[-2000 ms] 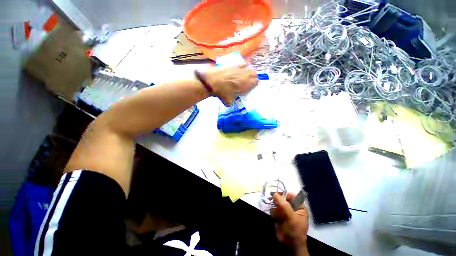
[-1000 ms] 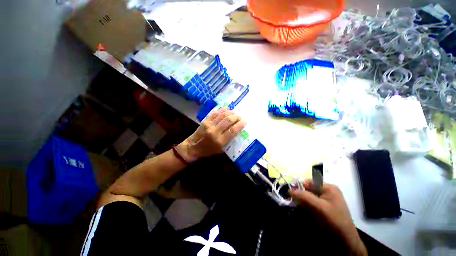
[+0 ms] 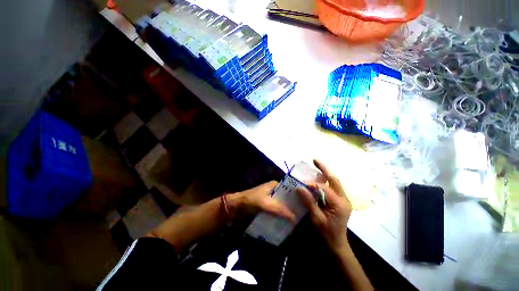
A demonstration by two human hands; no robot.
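Note:
A retail box (image 3: 277, 223) with a pale face is held tilted over my lap, just off the table's front edge. An end with blue print points up and away from me. My left hand (image 3: 259, 203) grips its left side, fingers across the face. My right hand (image 3: 329, 209) holds its upper right side, with a small dull strip (image 3: 321, 196) between the fingers. The coiled cable from before does not show; whether it is inside the box cannot be told.
Stepped filled boxes (image 3: 227, 57) stand at the table's left edge. Fanned blue blanks (image 3: 364, 102) lie mid-table. A cable pile (image 3: 466, 85), clear film (image 3: 407, 165) and a smartphone (image 3: 425, 223) are at right. An orange basket (image 3: 370, 20) is at the top, a blue crate (image 3: 48, 165) at floor left.
The box has come toward my lap and turned, and my right hand has moved from the cable coil onto the box. The coil and its plug are out of sight. The view has shifted.

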